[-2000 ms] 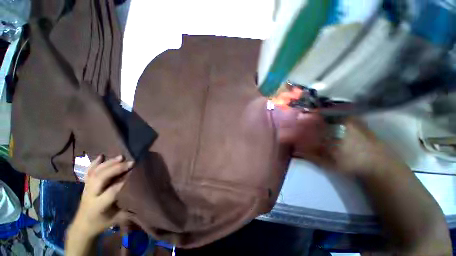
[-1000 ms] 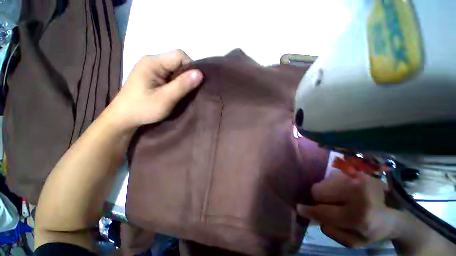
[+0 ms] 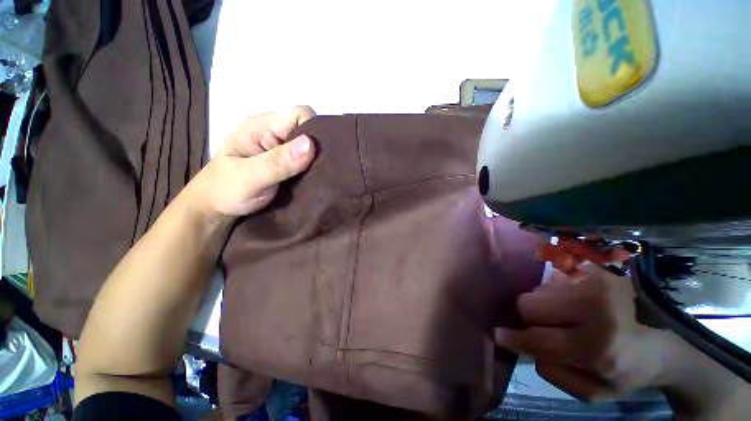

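Observation:
A brown garment panel (image 3: 395, 279) with stitched seam lines lies on the white table, its lower part over the front edge. My left hand (image 3: 259, 160) grips its upper left corner between thumb and fingers. My right hand (image 3: 576, 321) holds the panel's right edge below the machine head, slightly blurred. The white sewing machine head (image 3: 609, 156), with a yellow label, covers the panel's upper right. An orange-red tuft (image 3: 568, 253) hangs under the head, just above my right hand. The needle and presser foot are hidden; a lit spot shows at the head's lower left.
Stacked brown cut pieces (image 3: 107, 164) hang in folds at the left. The white table (image 3: 354, 49) shows behind the panel. A dark cable or tube (image 3: 683, 321) curves past my right wrist. A blue and white bundle (image 3: 33, 370) is at the lower left.
My left hand has moved from the lower left up to the panel's upper corner. The panel has been turned and now shows a crossing seam at top. My right hand stays by the machine.

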